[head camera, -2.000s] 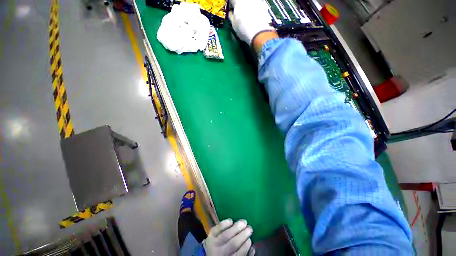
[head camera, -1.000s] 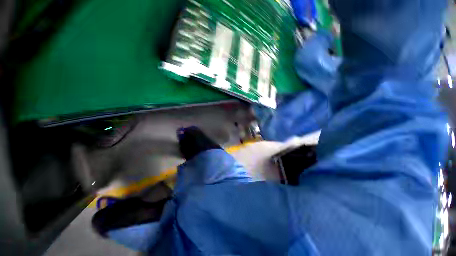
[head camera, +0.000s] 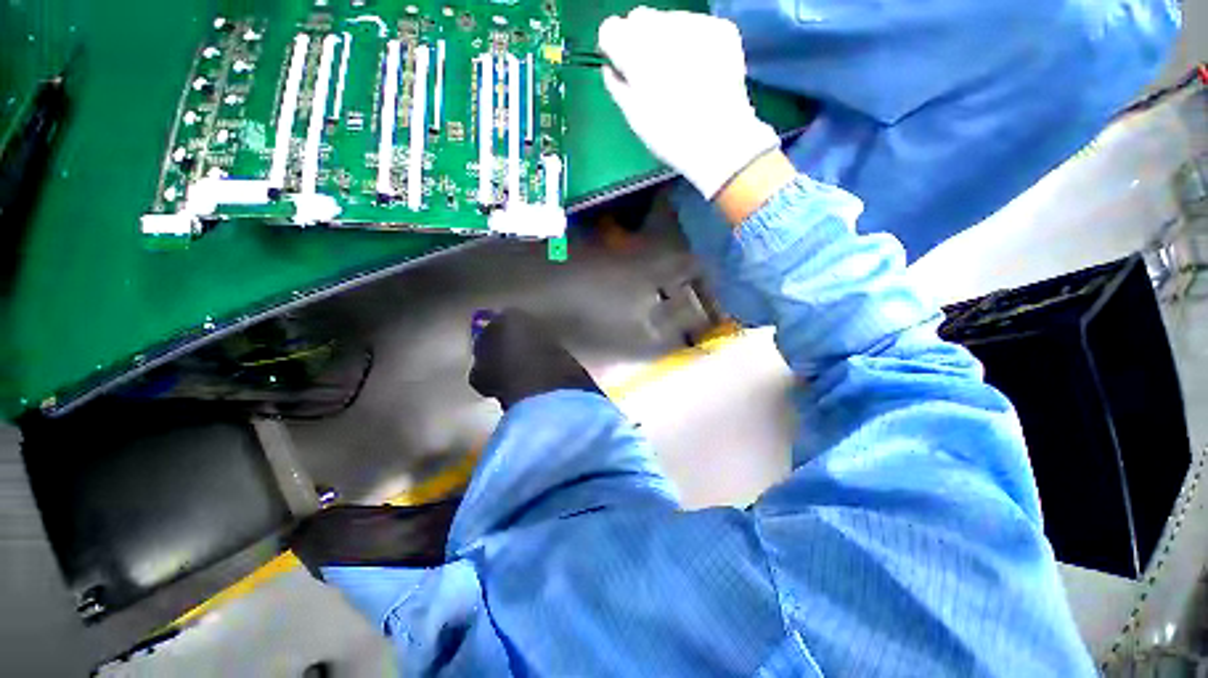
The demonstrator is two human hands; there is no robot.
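Note:
A large green circuit board lies on the green bench mat, top left of centre, near the bench edge. It has long white slot connectors and a jagged white front edge. My right hand, in a white glove, is at the board's right side. It holds thin dark tweezers, whose tips point left at a small yellow tape piece on the board's right edge. Whether the tips touch the tape cannot be told. My left hand is not in view.
The green mat ends at a curved bench edge. A dark stick-like tool lies at far left. Another person's blue sleeve and coat are close at upper right. A black box stands on the floor at right. A dark seat-like object is below the bench.
The view has swung from the carriers and yellow pile to this board. My right hand has come from the carriers to the board's right edge. My left hand has left the picture.

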